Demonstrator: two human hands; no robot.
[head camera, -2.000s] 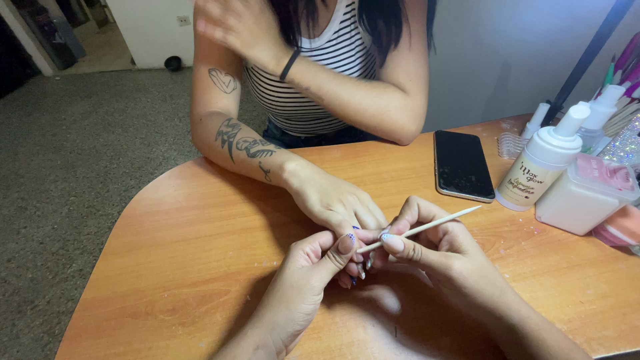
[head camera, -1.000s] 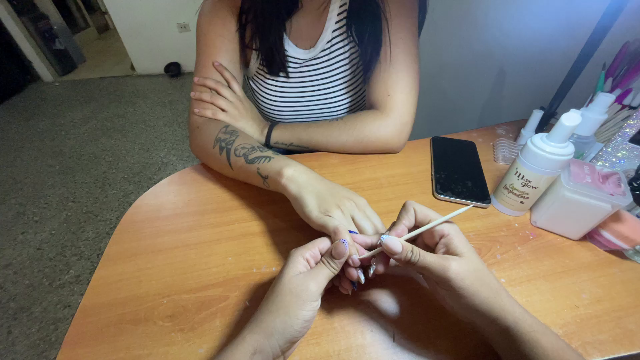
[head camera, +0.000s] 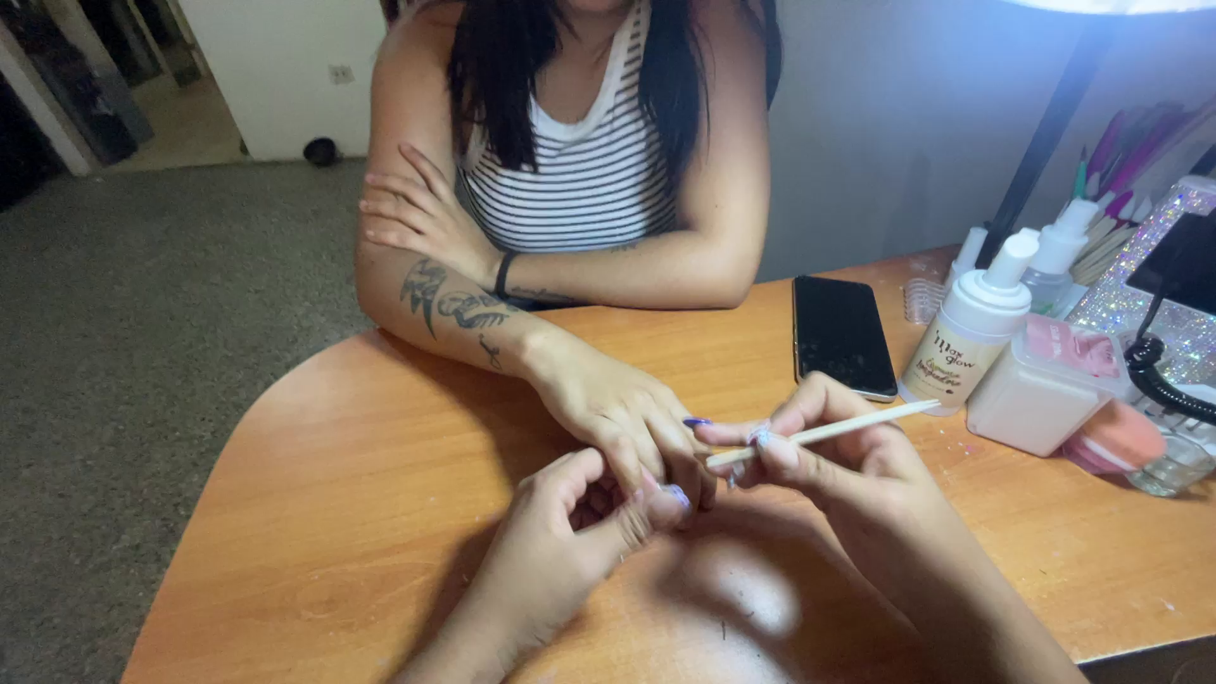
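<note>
A person across the table rests one tattooed forearm on it, the hand (head camera: 617, 408) reaching toward me, palm down. My left hand (head camera: 579, 532) pinches a finger of that hand between thumb and fingers. In my right hand (head camera: 845, 456) is a thin wooden cuticle stick (head camera: 826, 432), held between thumb and index finger, its blunt end toward the person's fingers and its other end pointing up right. Patterned polish shows on my thumbnails. The held fingertip is partly hidden by my left thumb.
Right of the hands lie a black smartphone (head camera: 841, 337), a white pump bottle (head camera: 969, 332), a square container (head camera: 1050, 389) with a pink lid and an orange-and-white item (head camera: 1116, 437). Behind stand brushes and a lamp pole (head camera: 1045, 133). The wooden table (head camera: 313, 513) has a rounded left edge.
The person's raised free hand has come down to rest on the other upper arm. My right hand with the stick has moved away from my left thumb; earlier they were close together.
</note>
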